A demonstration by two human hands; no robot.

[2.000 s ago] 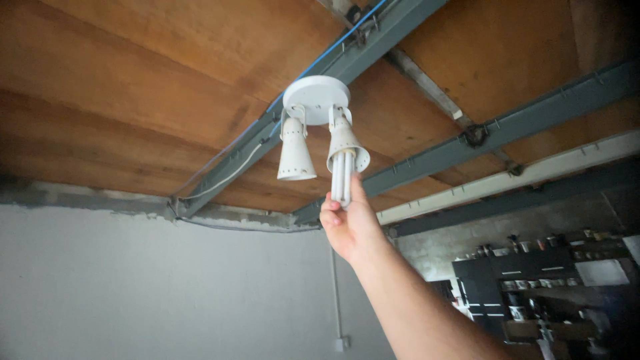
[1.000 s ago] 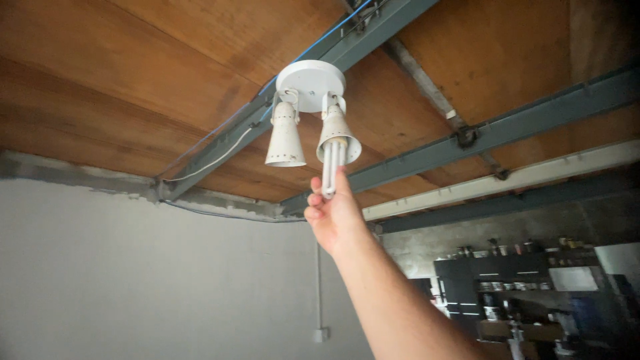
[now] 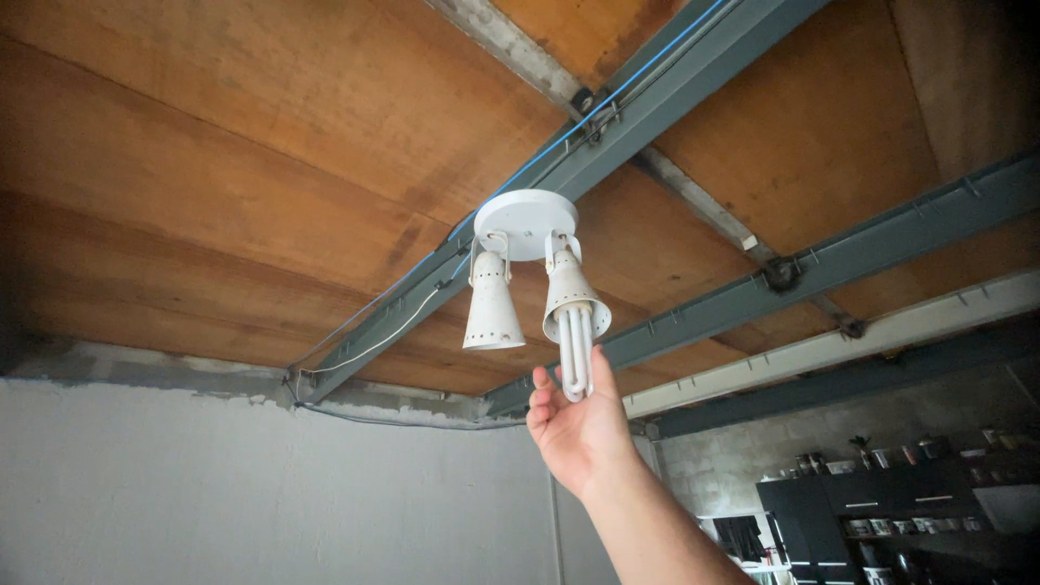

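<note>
A white ceiling lamp has a round base (image 3: 526, 218) and two perforated cone shades. The left shade (image 3: 492, 313) points down, with no bulb showing in it. From the right shade (image 3: 572, 288) a compact fluorescent bulb (image 3: 575, 349) with long white tubes sticks out downward. My right hand (image 3: 578, 422) reaches up from the lower right, palm toward me. Its thumb lies along the right side of the tubes and a fingertip shows at their left side, in a loose hold near the lower end. The other fingers are curled to the left of the bulb. My left hand is out of view.
Grey steel beams (image 3: 682, 89) cross the wooden ceiling panels (image 3: 244, 146). A blue cable (image 3: 561, 140) and a white wire (image 3: 390, 345) run along the beam by the lamp. Below is a grey wall (image 3: 244, 487). Dark cabinets (image 3: 877, 496) with jars and containers stand at the far right.
My right hand stays at the bulb below the right shade; its fingers look a little more spread than before. The bulb remains in the shade.
</note>
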